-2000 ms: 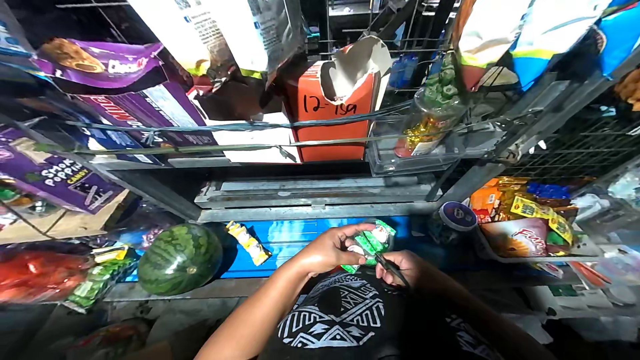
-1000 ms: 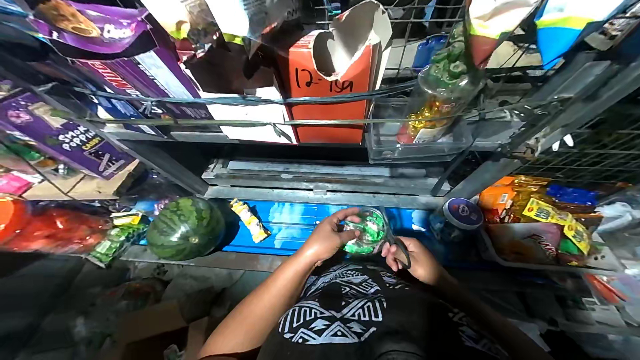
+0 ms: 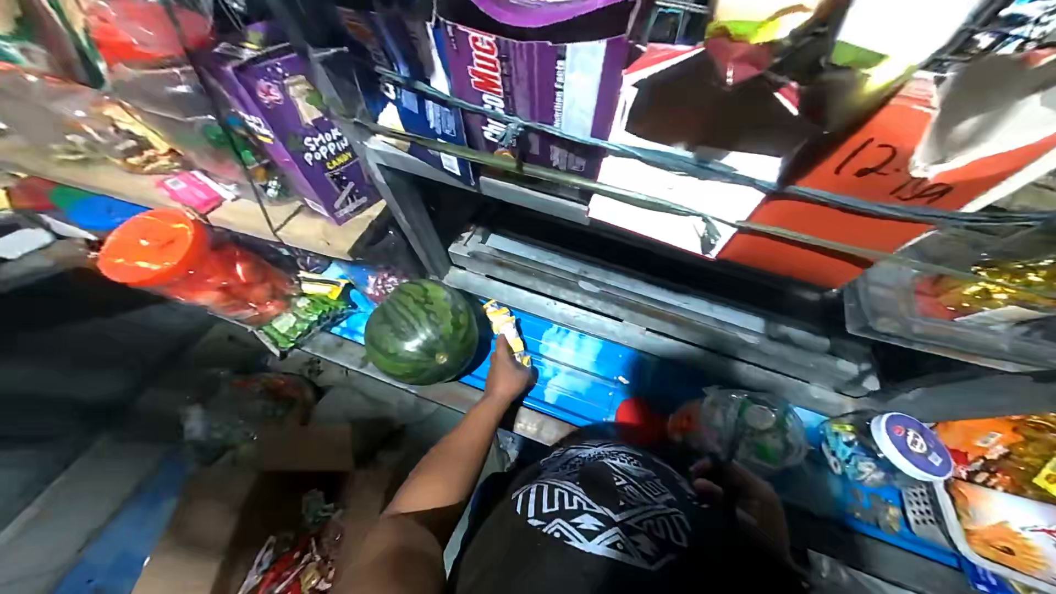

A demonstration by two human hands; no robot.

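My left hand (image 3: 507, 373) reaches to a yellow and white packet (image 3: 505, 323) on the blue counter surface (image 3: 577, 355); its fingers are at the packet's lower end, and a firm grip cannot be made out. Just left of the packet lies a whole watermelon (image 3: 422, 332). My right hand (image 3: 738, 495) is in shadow near my dark patterned shirt, its fingers bent around something dark that I cannot name. Beside it, a clear plastic jar (image 3: 752, 429) with green contents stands on the counter, a red round lid (image 3: 642, 421) near it.
An orange-lidded jar (image 3: 157, 247) and green packets (image 3: 307, 318) are at the left. Boxes, including a purple one (image 3: 528, 99) and an orange one (image 3: 874, 181), fill the shelf above. A purple-lidded tub (image 3: 912, 445) and a snack tray (image 3: 949, 516) stand right. An open carton (image 3: 305, 470) is below.
My left hand has left the green-filled container and moved left to the yellow packet. The container has gone from between my hands to the counter. The view has swung left.
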